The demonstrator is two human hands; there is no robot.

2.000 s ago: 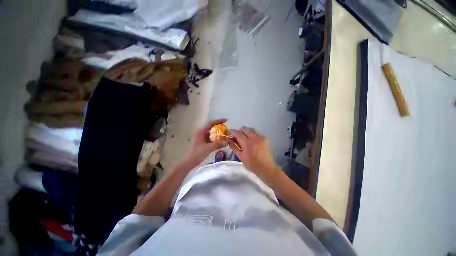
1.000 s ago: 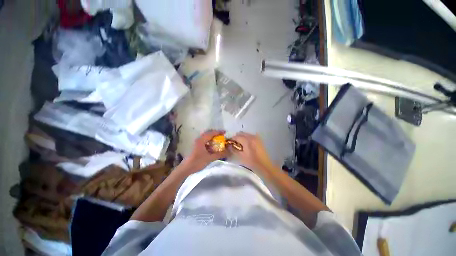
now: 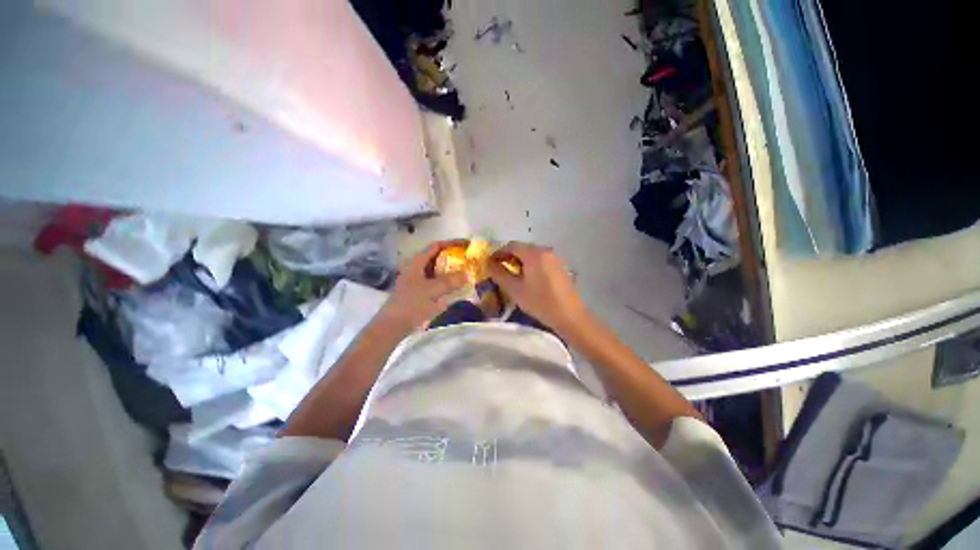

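A partly peeled mandarin orange (image 3: 456, 261) is held in front of my body, near the middle of the view. My left hand (image 3: 421, 281) is bare and curled around the orange from the left. My right hand (image 3: 529, 279) is bare, close on the right side, with its fingers around a piece of orange peel (image 3: 508, 261). The peel looks dark orange at its edge. The fingertips are slightly blurred, and my palms are hidden.
A walkway (image 3: 537, 129) runs ahead, with scraps along its right side. A large pale pink and white sheet or stack (image 3: 269, 118) juts in at left, above plastic bags and cloth. At right are a table edge, a white rail (image 3: 817, 360) and folded grey cloth (image 3: 870, 462).
The view has moved forward along the walkway. The pale stack at left and the blue cloth at right have come closer. My hands still hold the orange and the peel.
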